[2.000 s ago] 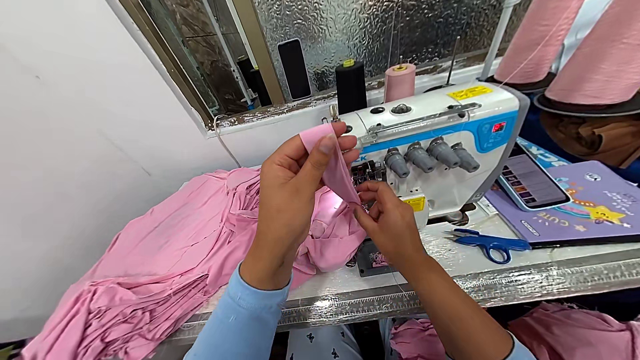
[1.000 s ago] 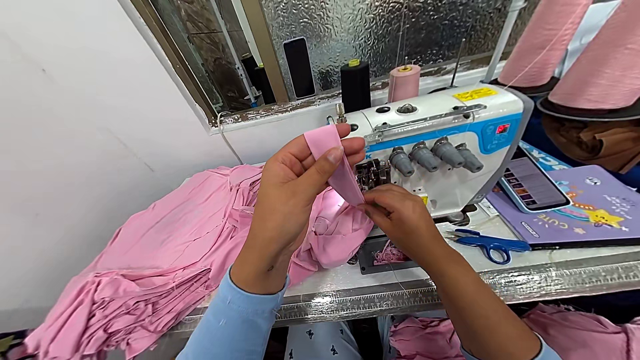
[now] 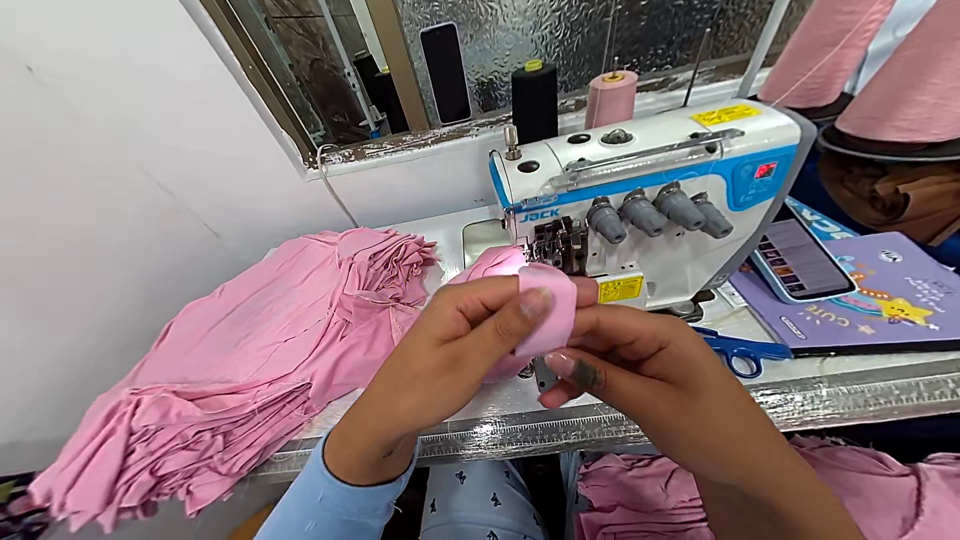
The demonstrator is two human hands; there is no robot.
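My left hand (image 3: 457, 345) pinches a folded pink fabric band (image 3: 547, 311) between thumb and fingers, in front of the serger (image 3: 645, 195). On the band's right side, my right hand (image 3: 637, 352) grips it too, its thumb at the lower edge. More pink fabric (image 3: 487, 262) lies behind my hands at the presser foot, lit by the machine's lamp. A large heap of pink fabric pieces (image 3: 262, 315) spreads over the table to the left and hangs over its edge. The far end of the band is hidden by my fingers.
Blue thread snips (image 3: 742, 352) lie right of my hands, beside a purple notebook (image 3: 900, 300) with a phone (image 3: 802, 259) on it. Black (image 3: 534, 101) and pink (image 3: 611, 97) thread spools stand behind the machine. A measuring tape (image 3: 525, 435) runs along the table edge. More pink fabric (image 3: 637, 495) lies below.
The band hung as a long strip between my hands; now it is folded in a short loop. Both hands have moved lower and closer together, with the right hand now against the band's side.
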